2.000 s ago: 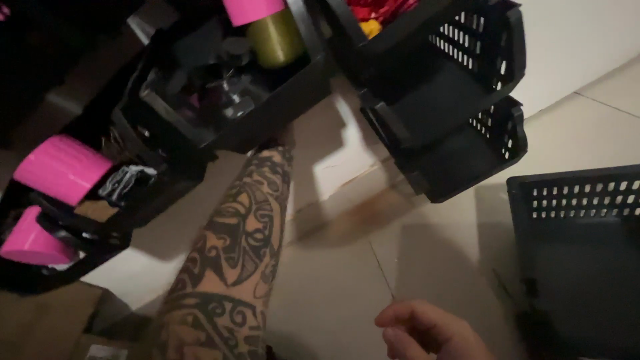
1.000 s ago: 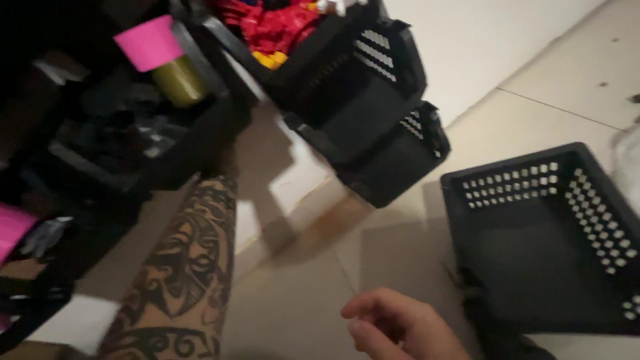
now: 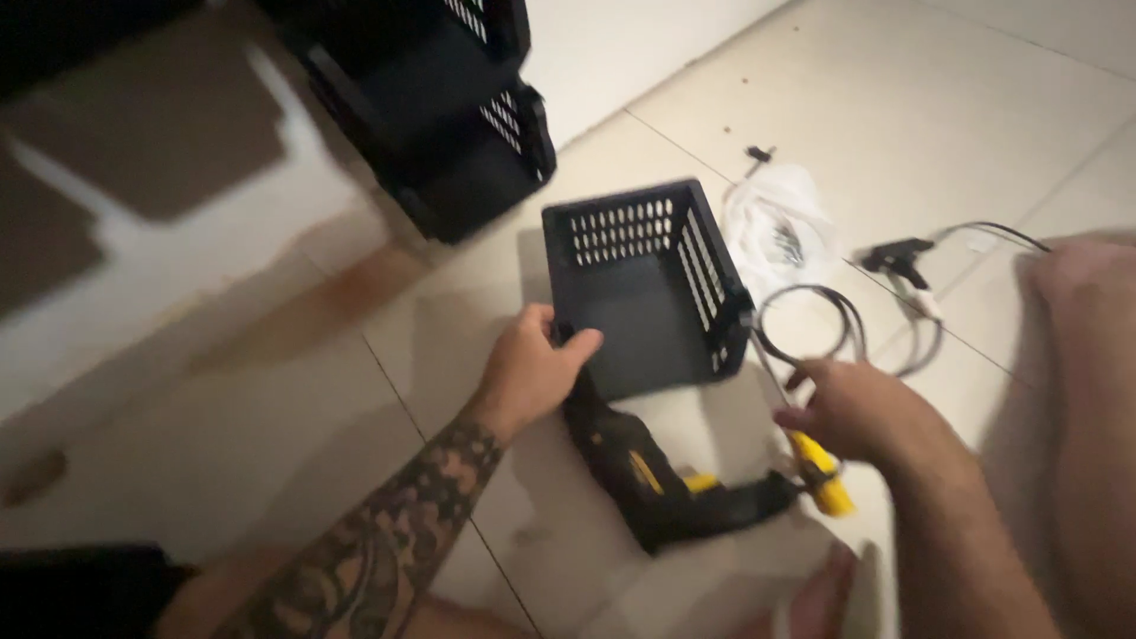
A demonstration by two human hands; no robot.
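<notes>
My left hand (image 3: 537, 364) grips the near left corner of a black plastic basket (image 3: 630, 311) with slotted walls, thumb over the rim. Just below that hand, a black and yellow power drill (image 3: 657, 479) lies on the tiled floor, its upper end close to the basket. My right hand (image 3: 843, 404) is right of the basket, by a screwdriver with a yellow handle (image 3: 821, 475) and a thin shaft that reaches up toward the basket's right corner. Blur hides whether its fingers close on the screwdriver. A looped black cable (image 3: 812, 324) lies beyond the fingers.
Stacked black baskets (image 3: 479, 177) stand by the white wall at the upper left. Behind the single basket is a white plastic bag (image 3: 781, 226) with small metal pieces. A black tool with a cable (image 3: 901, 257) lies to the right. Bare legs (image 3: 1092, 355) are at the right edge.
My left hand has moved from the bins at the upper left onto the single basket. My right hand is now beside the yellow-handled screwdriver. The view has swung right.
</notes>
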